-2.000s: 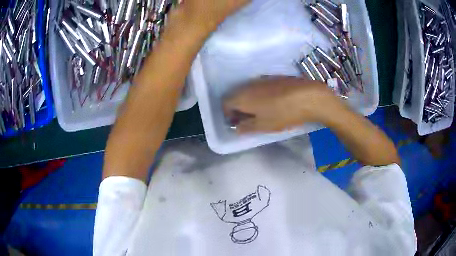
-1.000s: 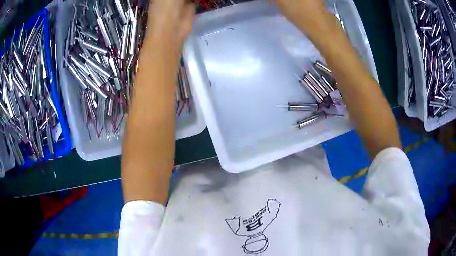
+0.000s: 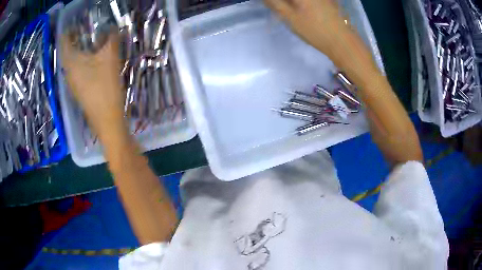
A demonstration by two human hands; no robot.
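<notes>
My left hand (image 3: 92,63) is over the left white parts tray (image 3: 90,158), among its heaped wired metal cylinders; it is blurred, and I cannot tell if it holds one. My right hand (image 3: 306,16) is above the far part of the middle white tray (image 3: 227,170), cut by the top edge, its fingertips hard to make out. A small group of wired metal cylinders (image 3: 304,111) lies at the right side of that tray, with a small white paper label (image 3: 339,107) on them.
A blue parts tray (image 3: 62,140) heaped with cylinders stands at far left. A narrow side tray (image 3: 442,124) with short silver pieces stands at right. The dark green bench edge (image 3: 174,163) runs below the trays, above a blue floor (image 3: 105,221) with yellow lines. A dark object borders the middle tray's far edge.
My left hand has moved from the top centre to the left tray. My right hand, in the middle tray two seconds ago, is now at its far side. The view has shifted slightly.
</notes>
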